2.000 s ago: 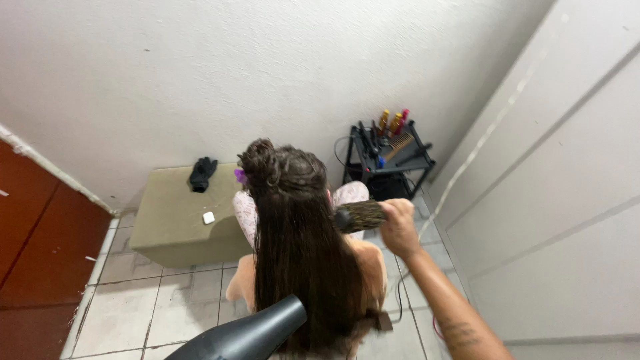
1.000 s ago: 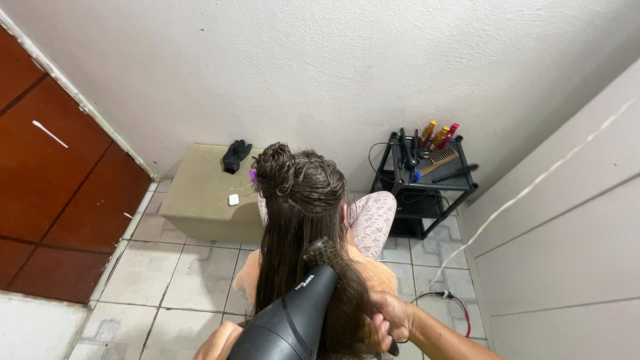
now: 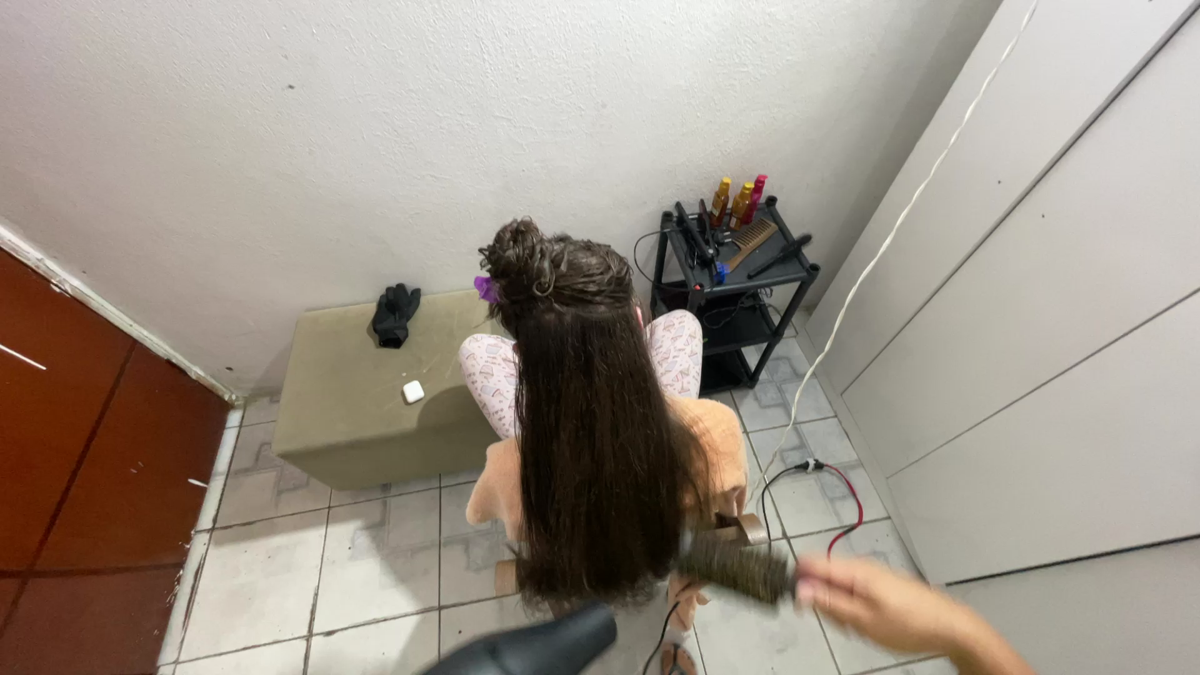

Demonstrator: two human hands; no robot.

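A seated person with long dark hair (image 3: 600,450) faces away, the top part pinned up in a bun beside a purple hair tie (image 3: 486,289). My right hand (image 3: 867,600) is closed on a round hairbrush (image 3: 736,565), blurred, at the lower right edge of the hair ends. At the bottom, the nozzle of a black hair dryer (image 3: 553,642) points up and right, just below the hair ends. My left hand is out of the picture, and so is the dryer's handle.
An olive bench (image 3: 347,431) holds black gloves (image 3: 396,314) and a small white case (image 3: 412,392). By the wall, a black shelf cart (image 3: 741,272) carries bottles, a wooden comb (image 3: 750,244) and styling tools. A white cord (image 3: 886,248) hangs at right; a red and black cable (image 3: 855,497) crosses the tiles.
The brush was in the hair one second ago; it is now at the lower right, by the ends. The dryer has moved down from the hair, and the left hand has left the view.
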